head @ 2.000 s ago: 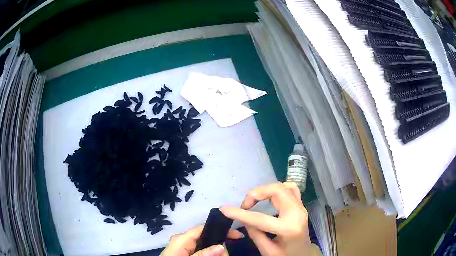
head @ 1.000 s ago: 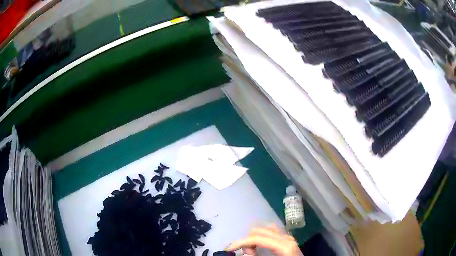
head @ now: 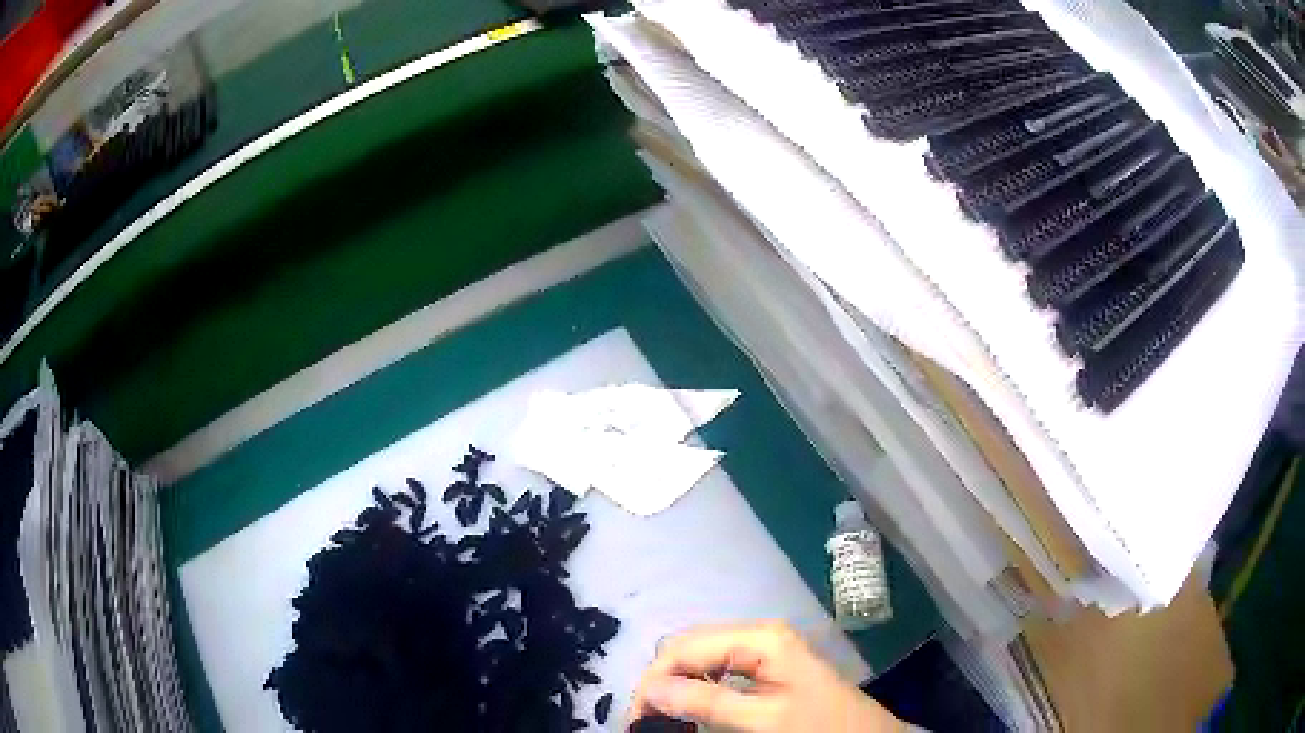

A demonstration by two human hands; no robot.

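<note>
My right hand [head: 759, 682] is at the bottom edge, partly cut off, with its fingers bent. A small part of a black piece [head: 663, 725] shows under its fingertips at the edge; whether they grip it is unclear. My left hand is not in view. A big heap of small black crescent pieces [head: 394, 623] lies on the white work sheet [head: 241, 580], left of my right hand. White wipes [head: 630, 447] lie beyond the heap. A small bottle with a printed label [head: 859, 569] stands to the right, just beyond my right hand.
A tall stack of white foam sheets [head: 802, 308] rises on the right, with rows of ribbed black strips [head: 1059, 186] on top. Cardboard [head: 1131, 659] is below it. Another sheet stack [head: 108, 573] stands left. A green ledge [head: 415, 215] runs behind.
The view has tilted up and turned right. My left hand and most of the black bar, seen two seconds ago, have gone past the bottom edge. My right hand sits lower in view.
</note>
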